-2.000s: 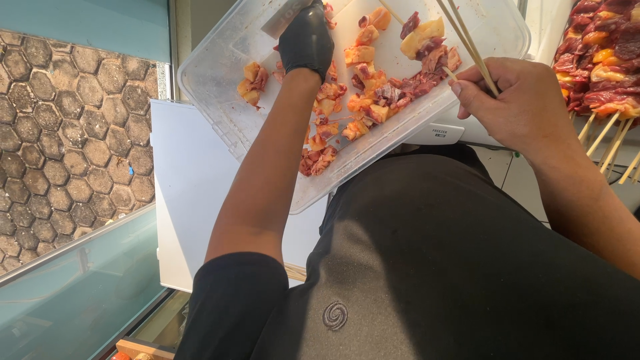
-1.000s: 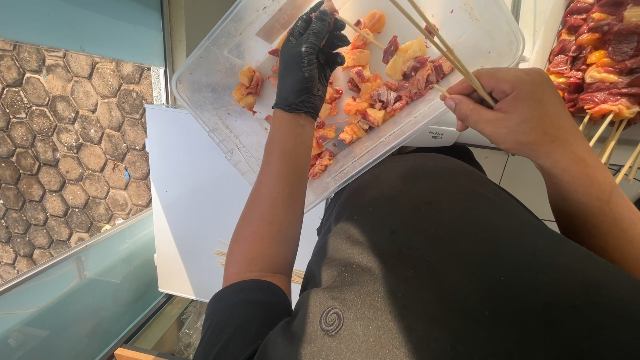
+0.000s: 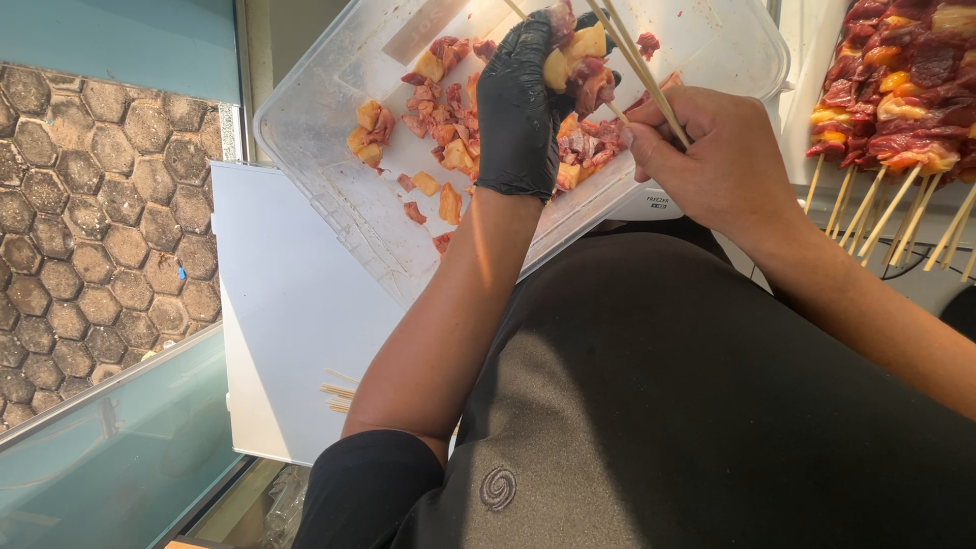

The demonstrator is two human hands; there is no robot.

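Observation:
My left hand [image 3: 522, 114], in a black glove, is closed around raw meat chunks [image 3: 583, 65] threaded on a wooden skewer. Bare, my right hand [image 3: 698, 149] pinches the lower end of that skewer at thumb and fingertip, and also holds more wooden skewers [image 3: 637, 57] that point up and away. Both hands are over a clear plastic tub [image 3: 320, 179]. Loose pieces of red meat and yellowish fat or skin [image 3: 457, 152] lie inside it, with one cluster [image 3: 370, 133] apart at the left. The left fingertips are partly hidden behind the meat.
Finished-looking raw meat skewers [image 3: 907, 91] lie piled at the right, their sticks pointing towards me. A white lid or board [image 3: 305, 290] is left of the tub, with thin wooden skewers [image 3: 338, 393] on it. Glass panels [image 3: 114, 435] stand at the lower left, beside hexagonal paving [image 3: 99, 229].
My gloved left hand has moved from the tub's far part to the right and is now around the meat on the skewer. My right hand has stayed near the tub's right edge.

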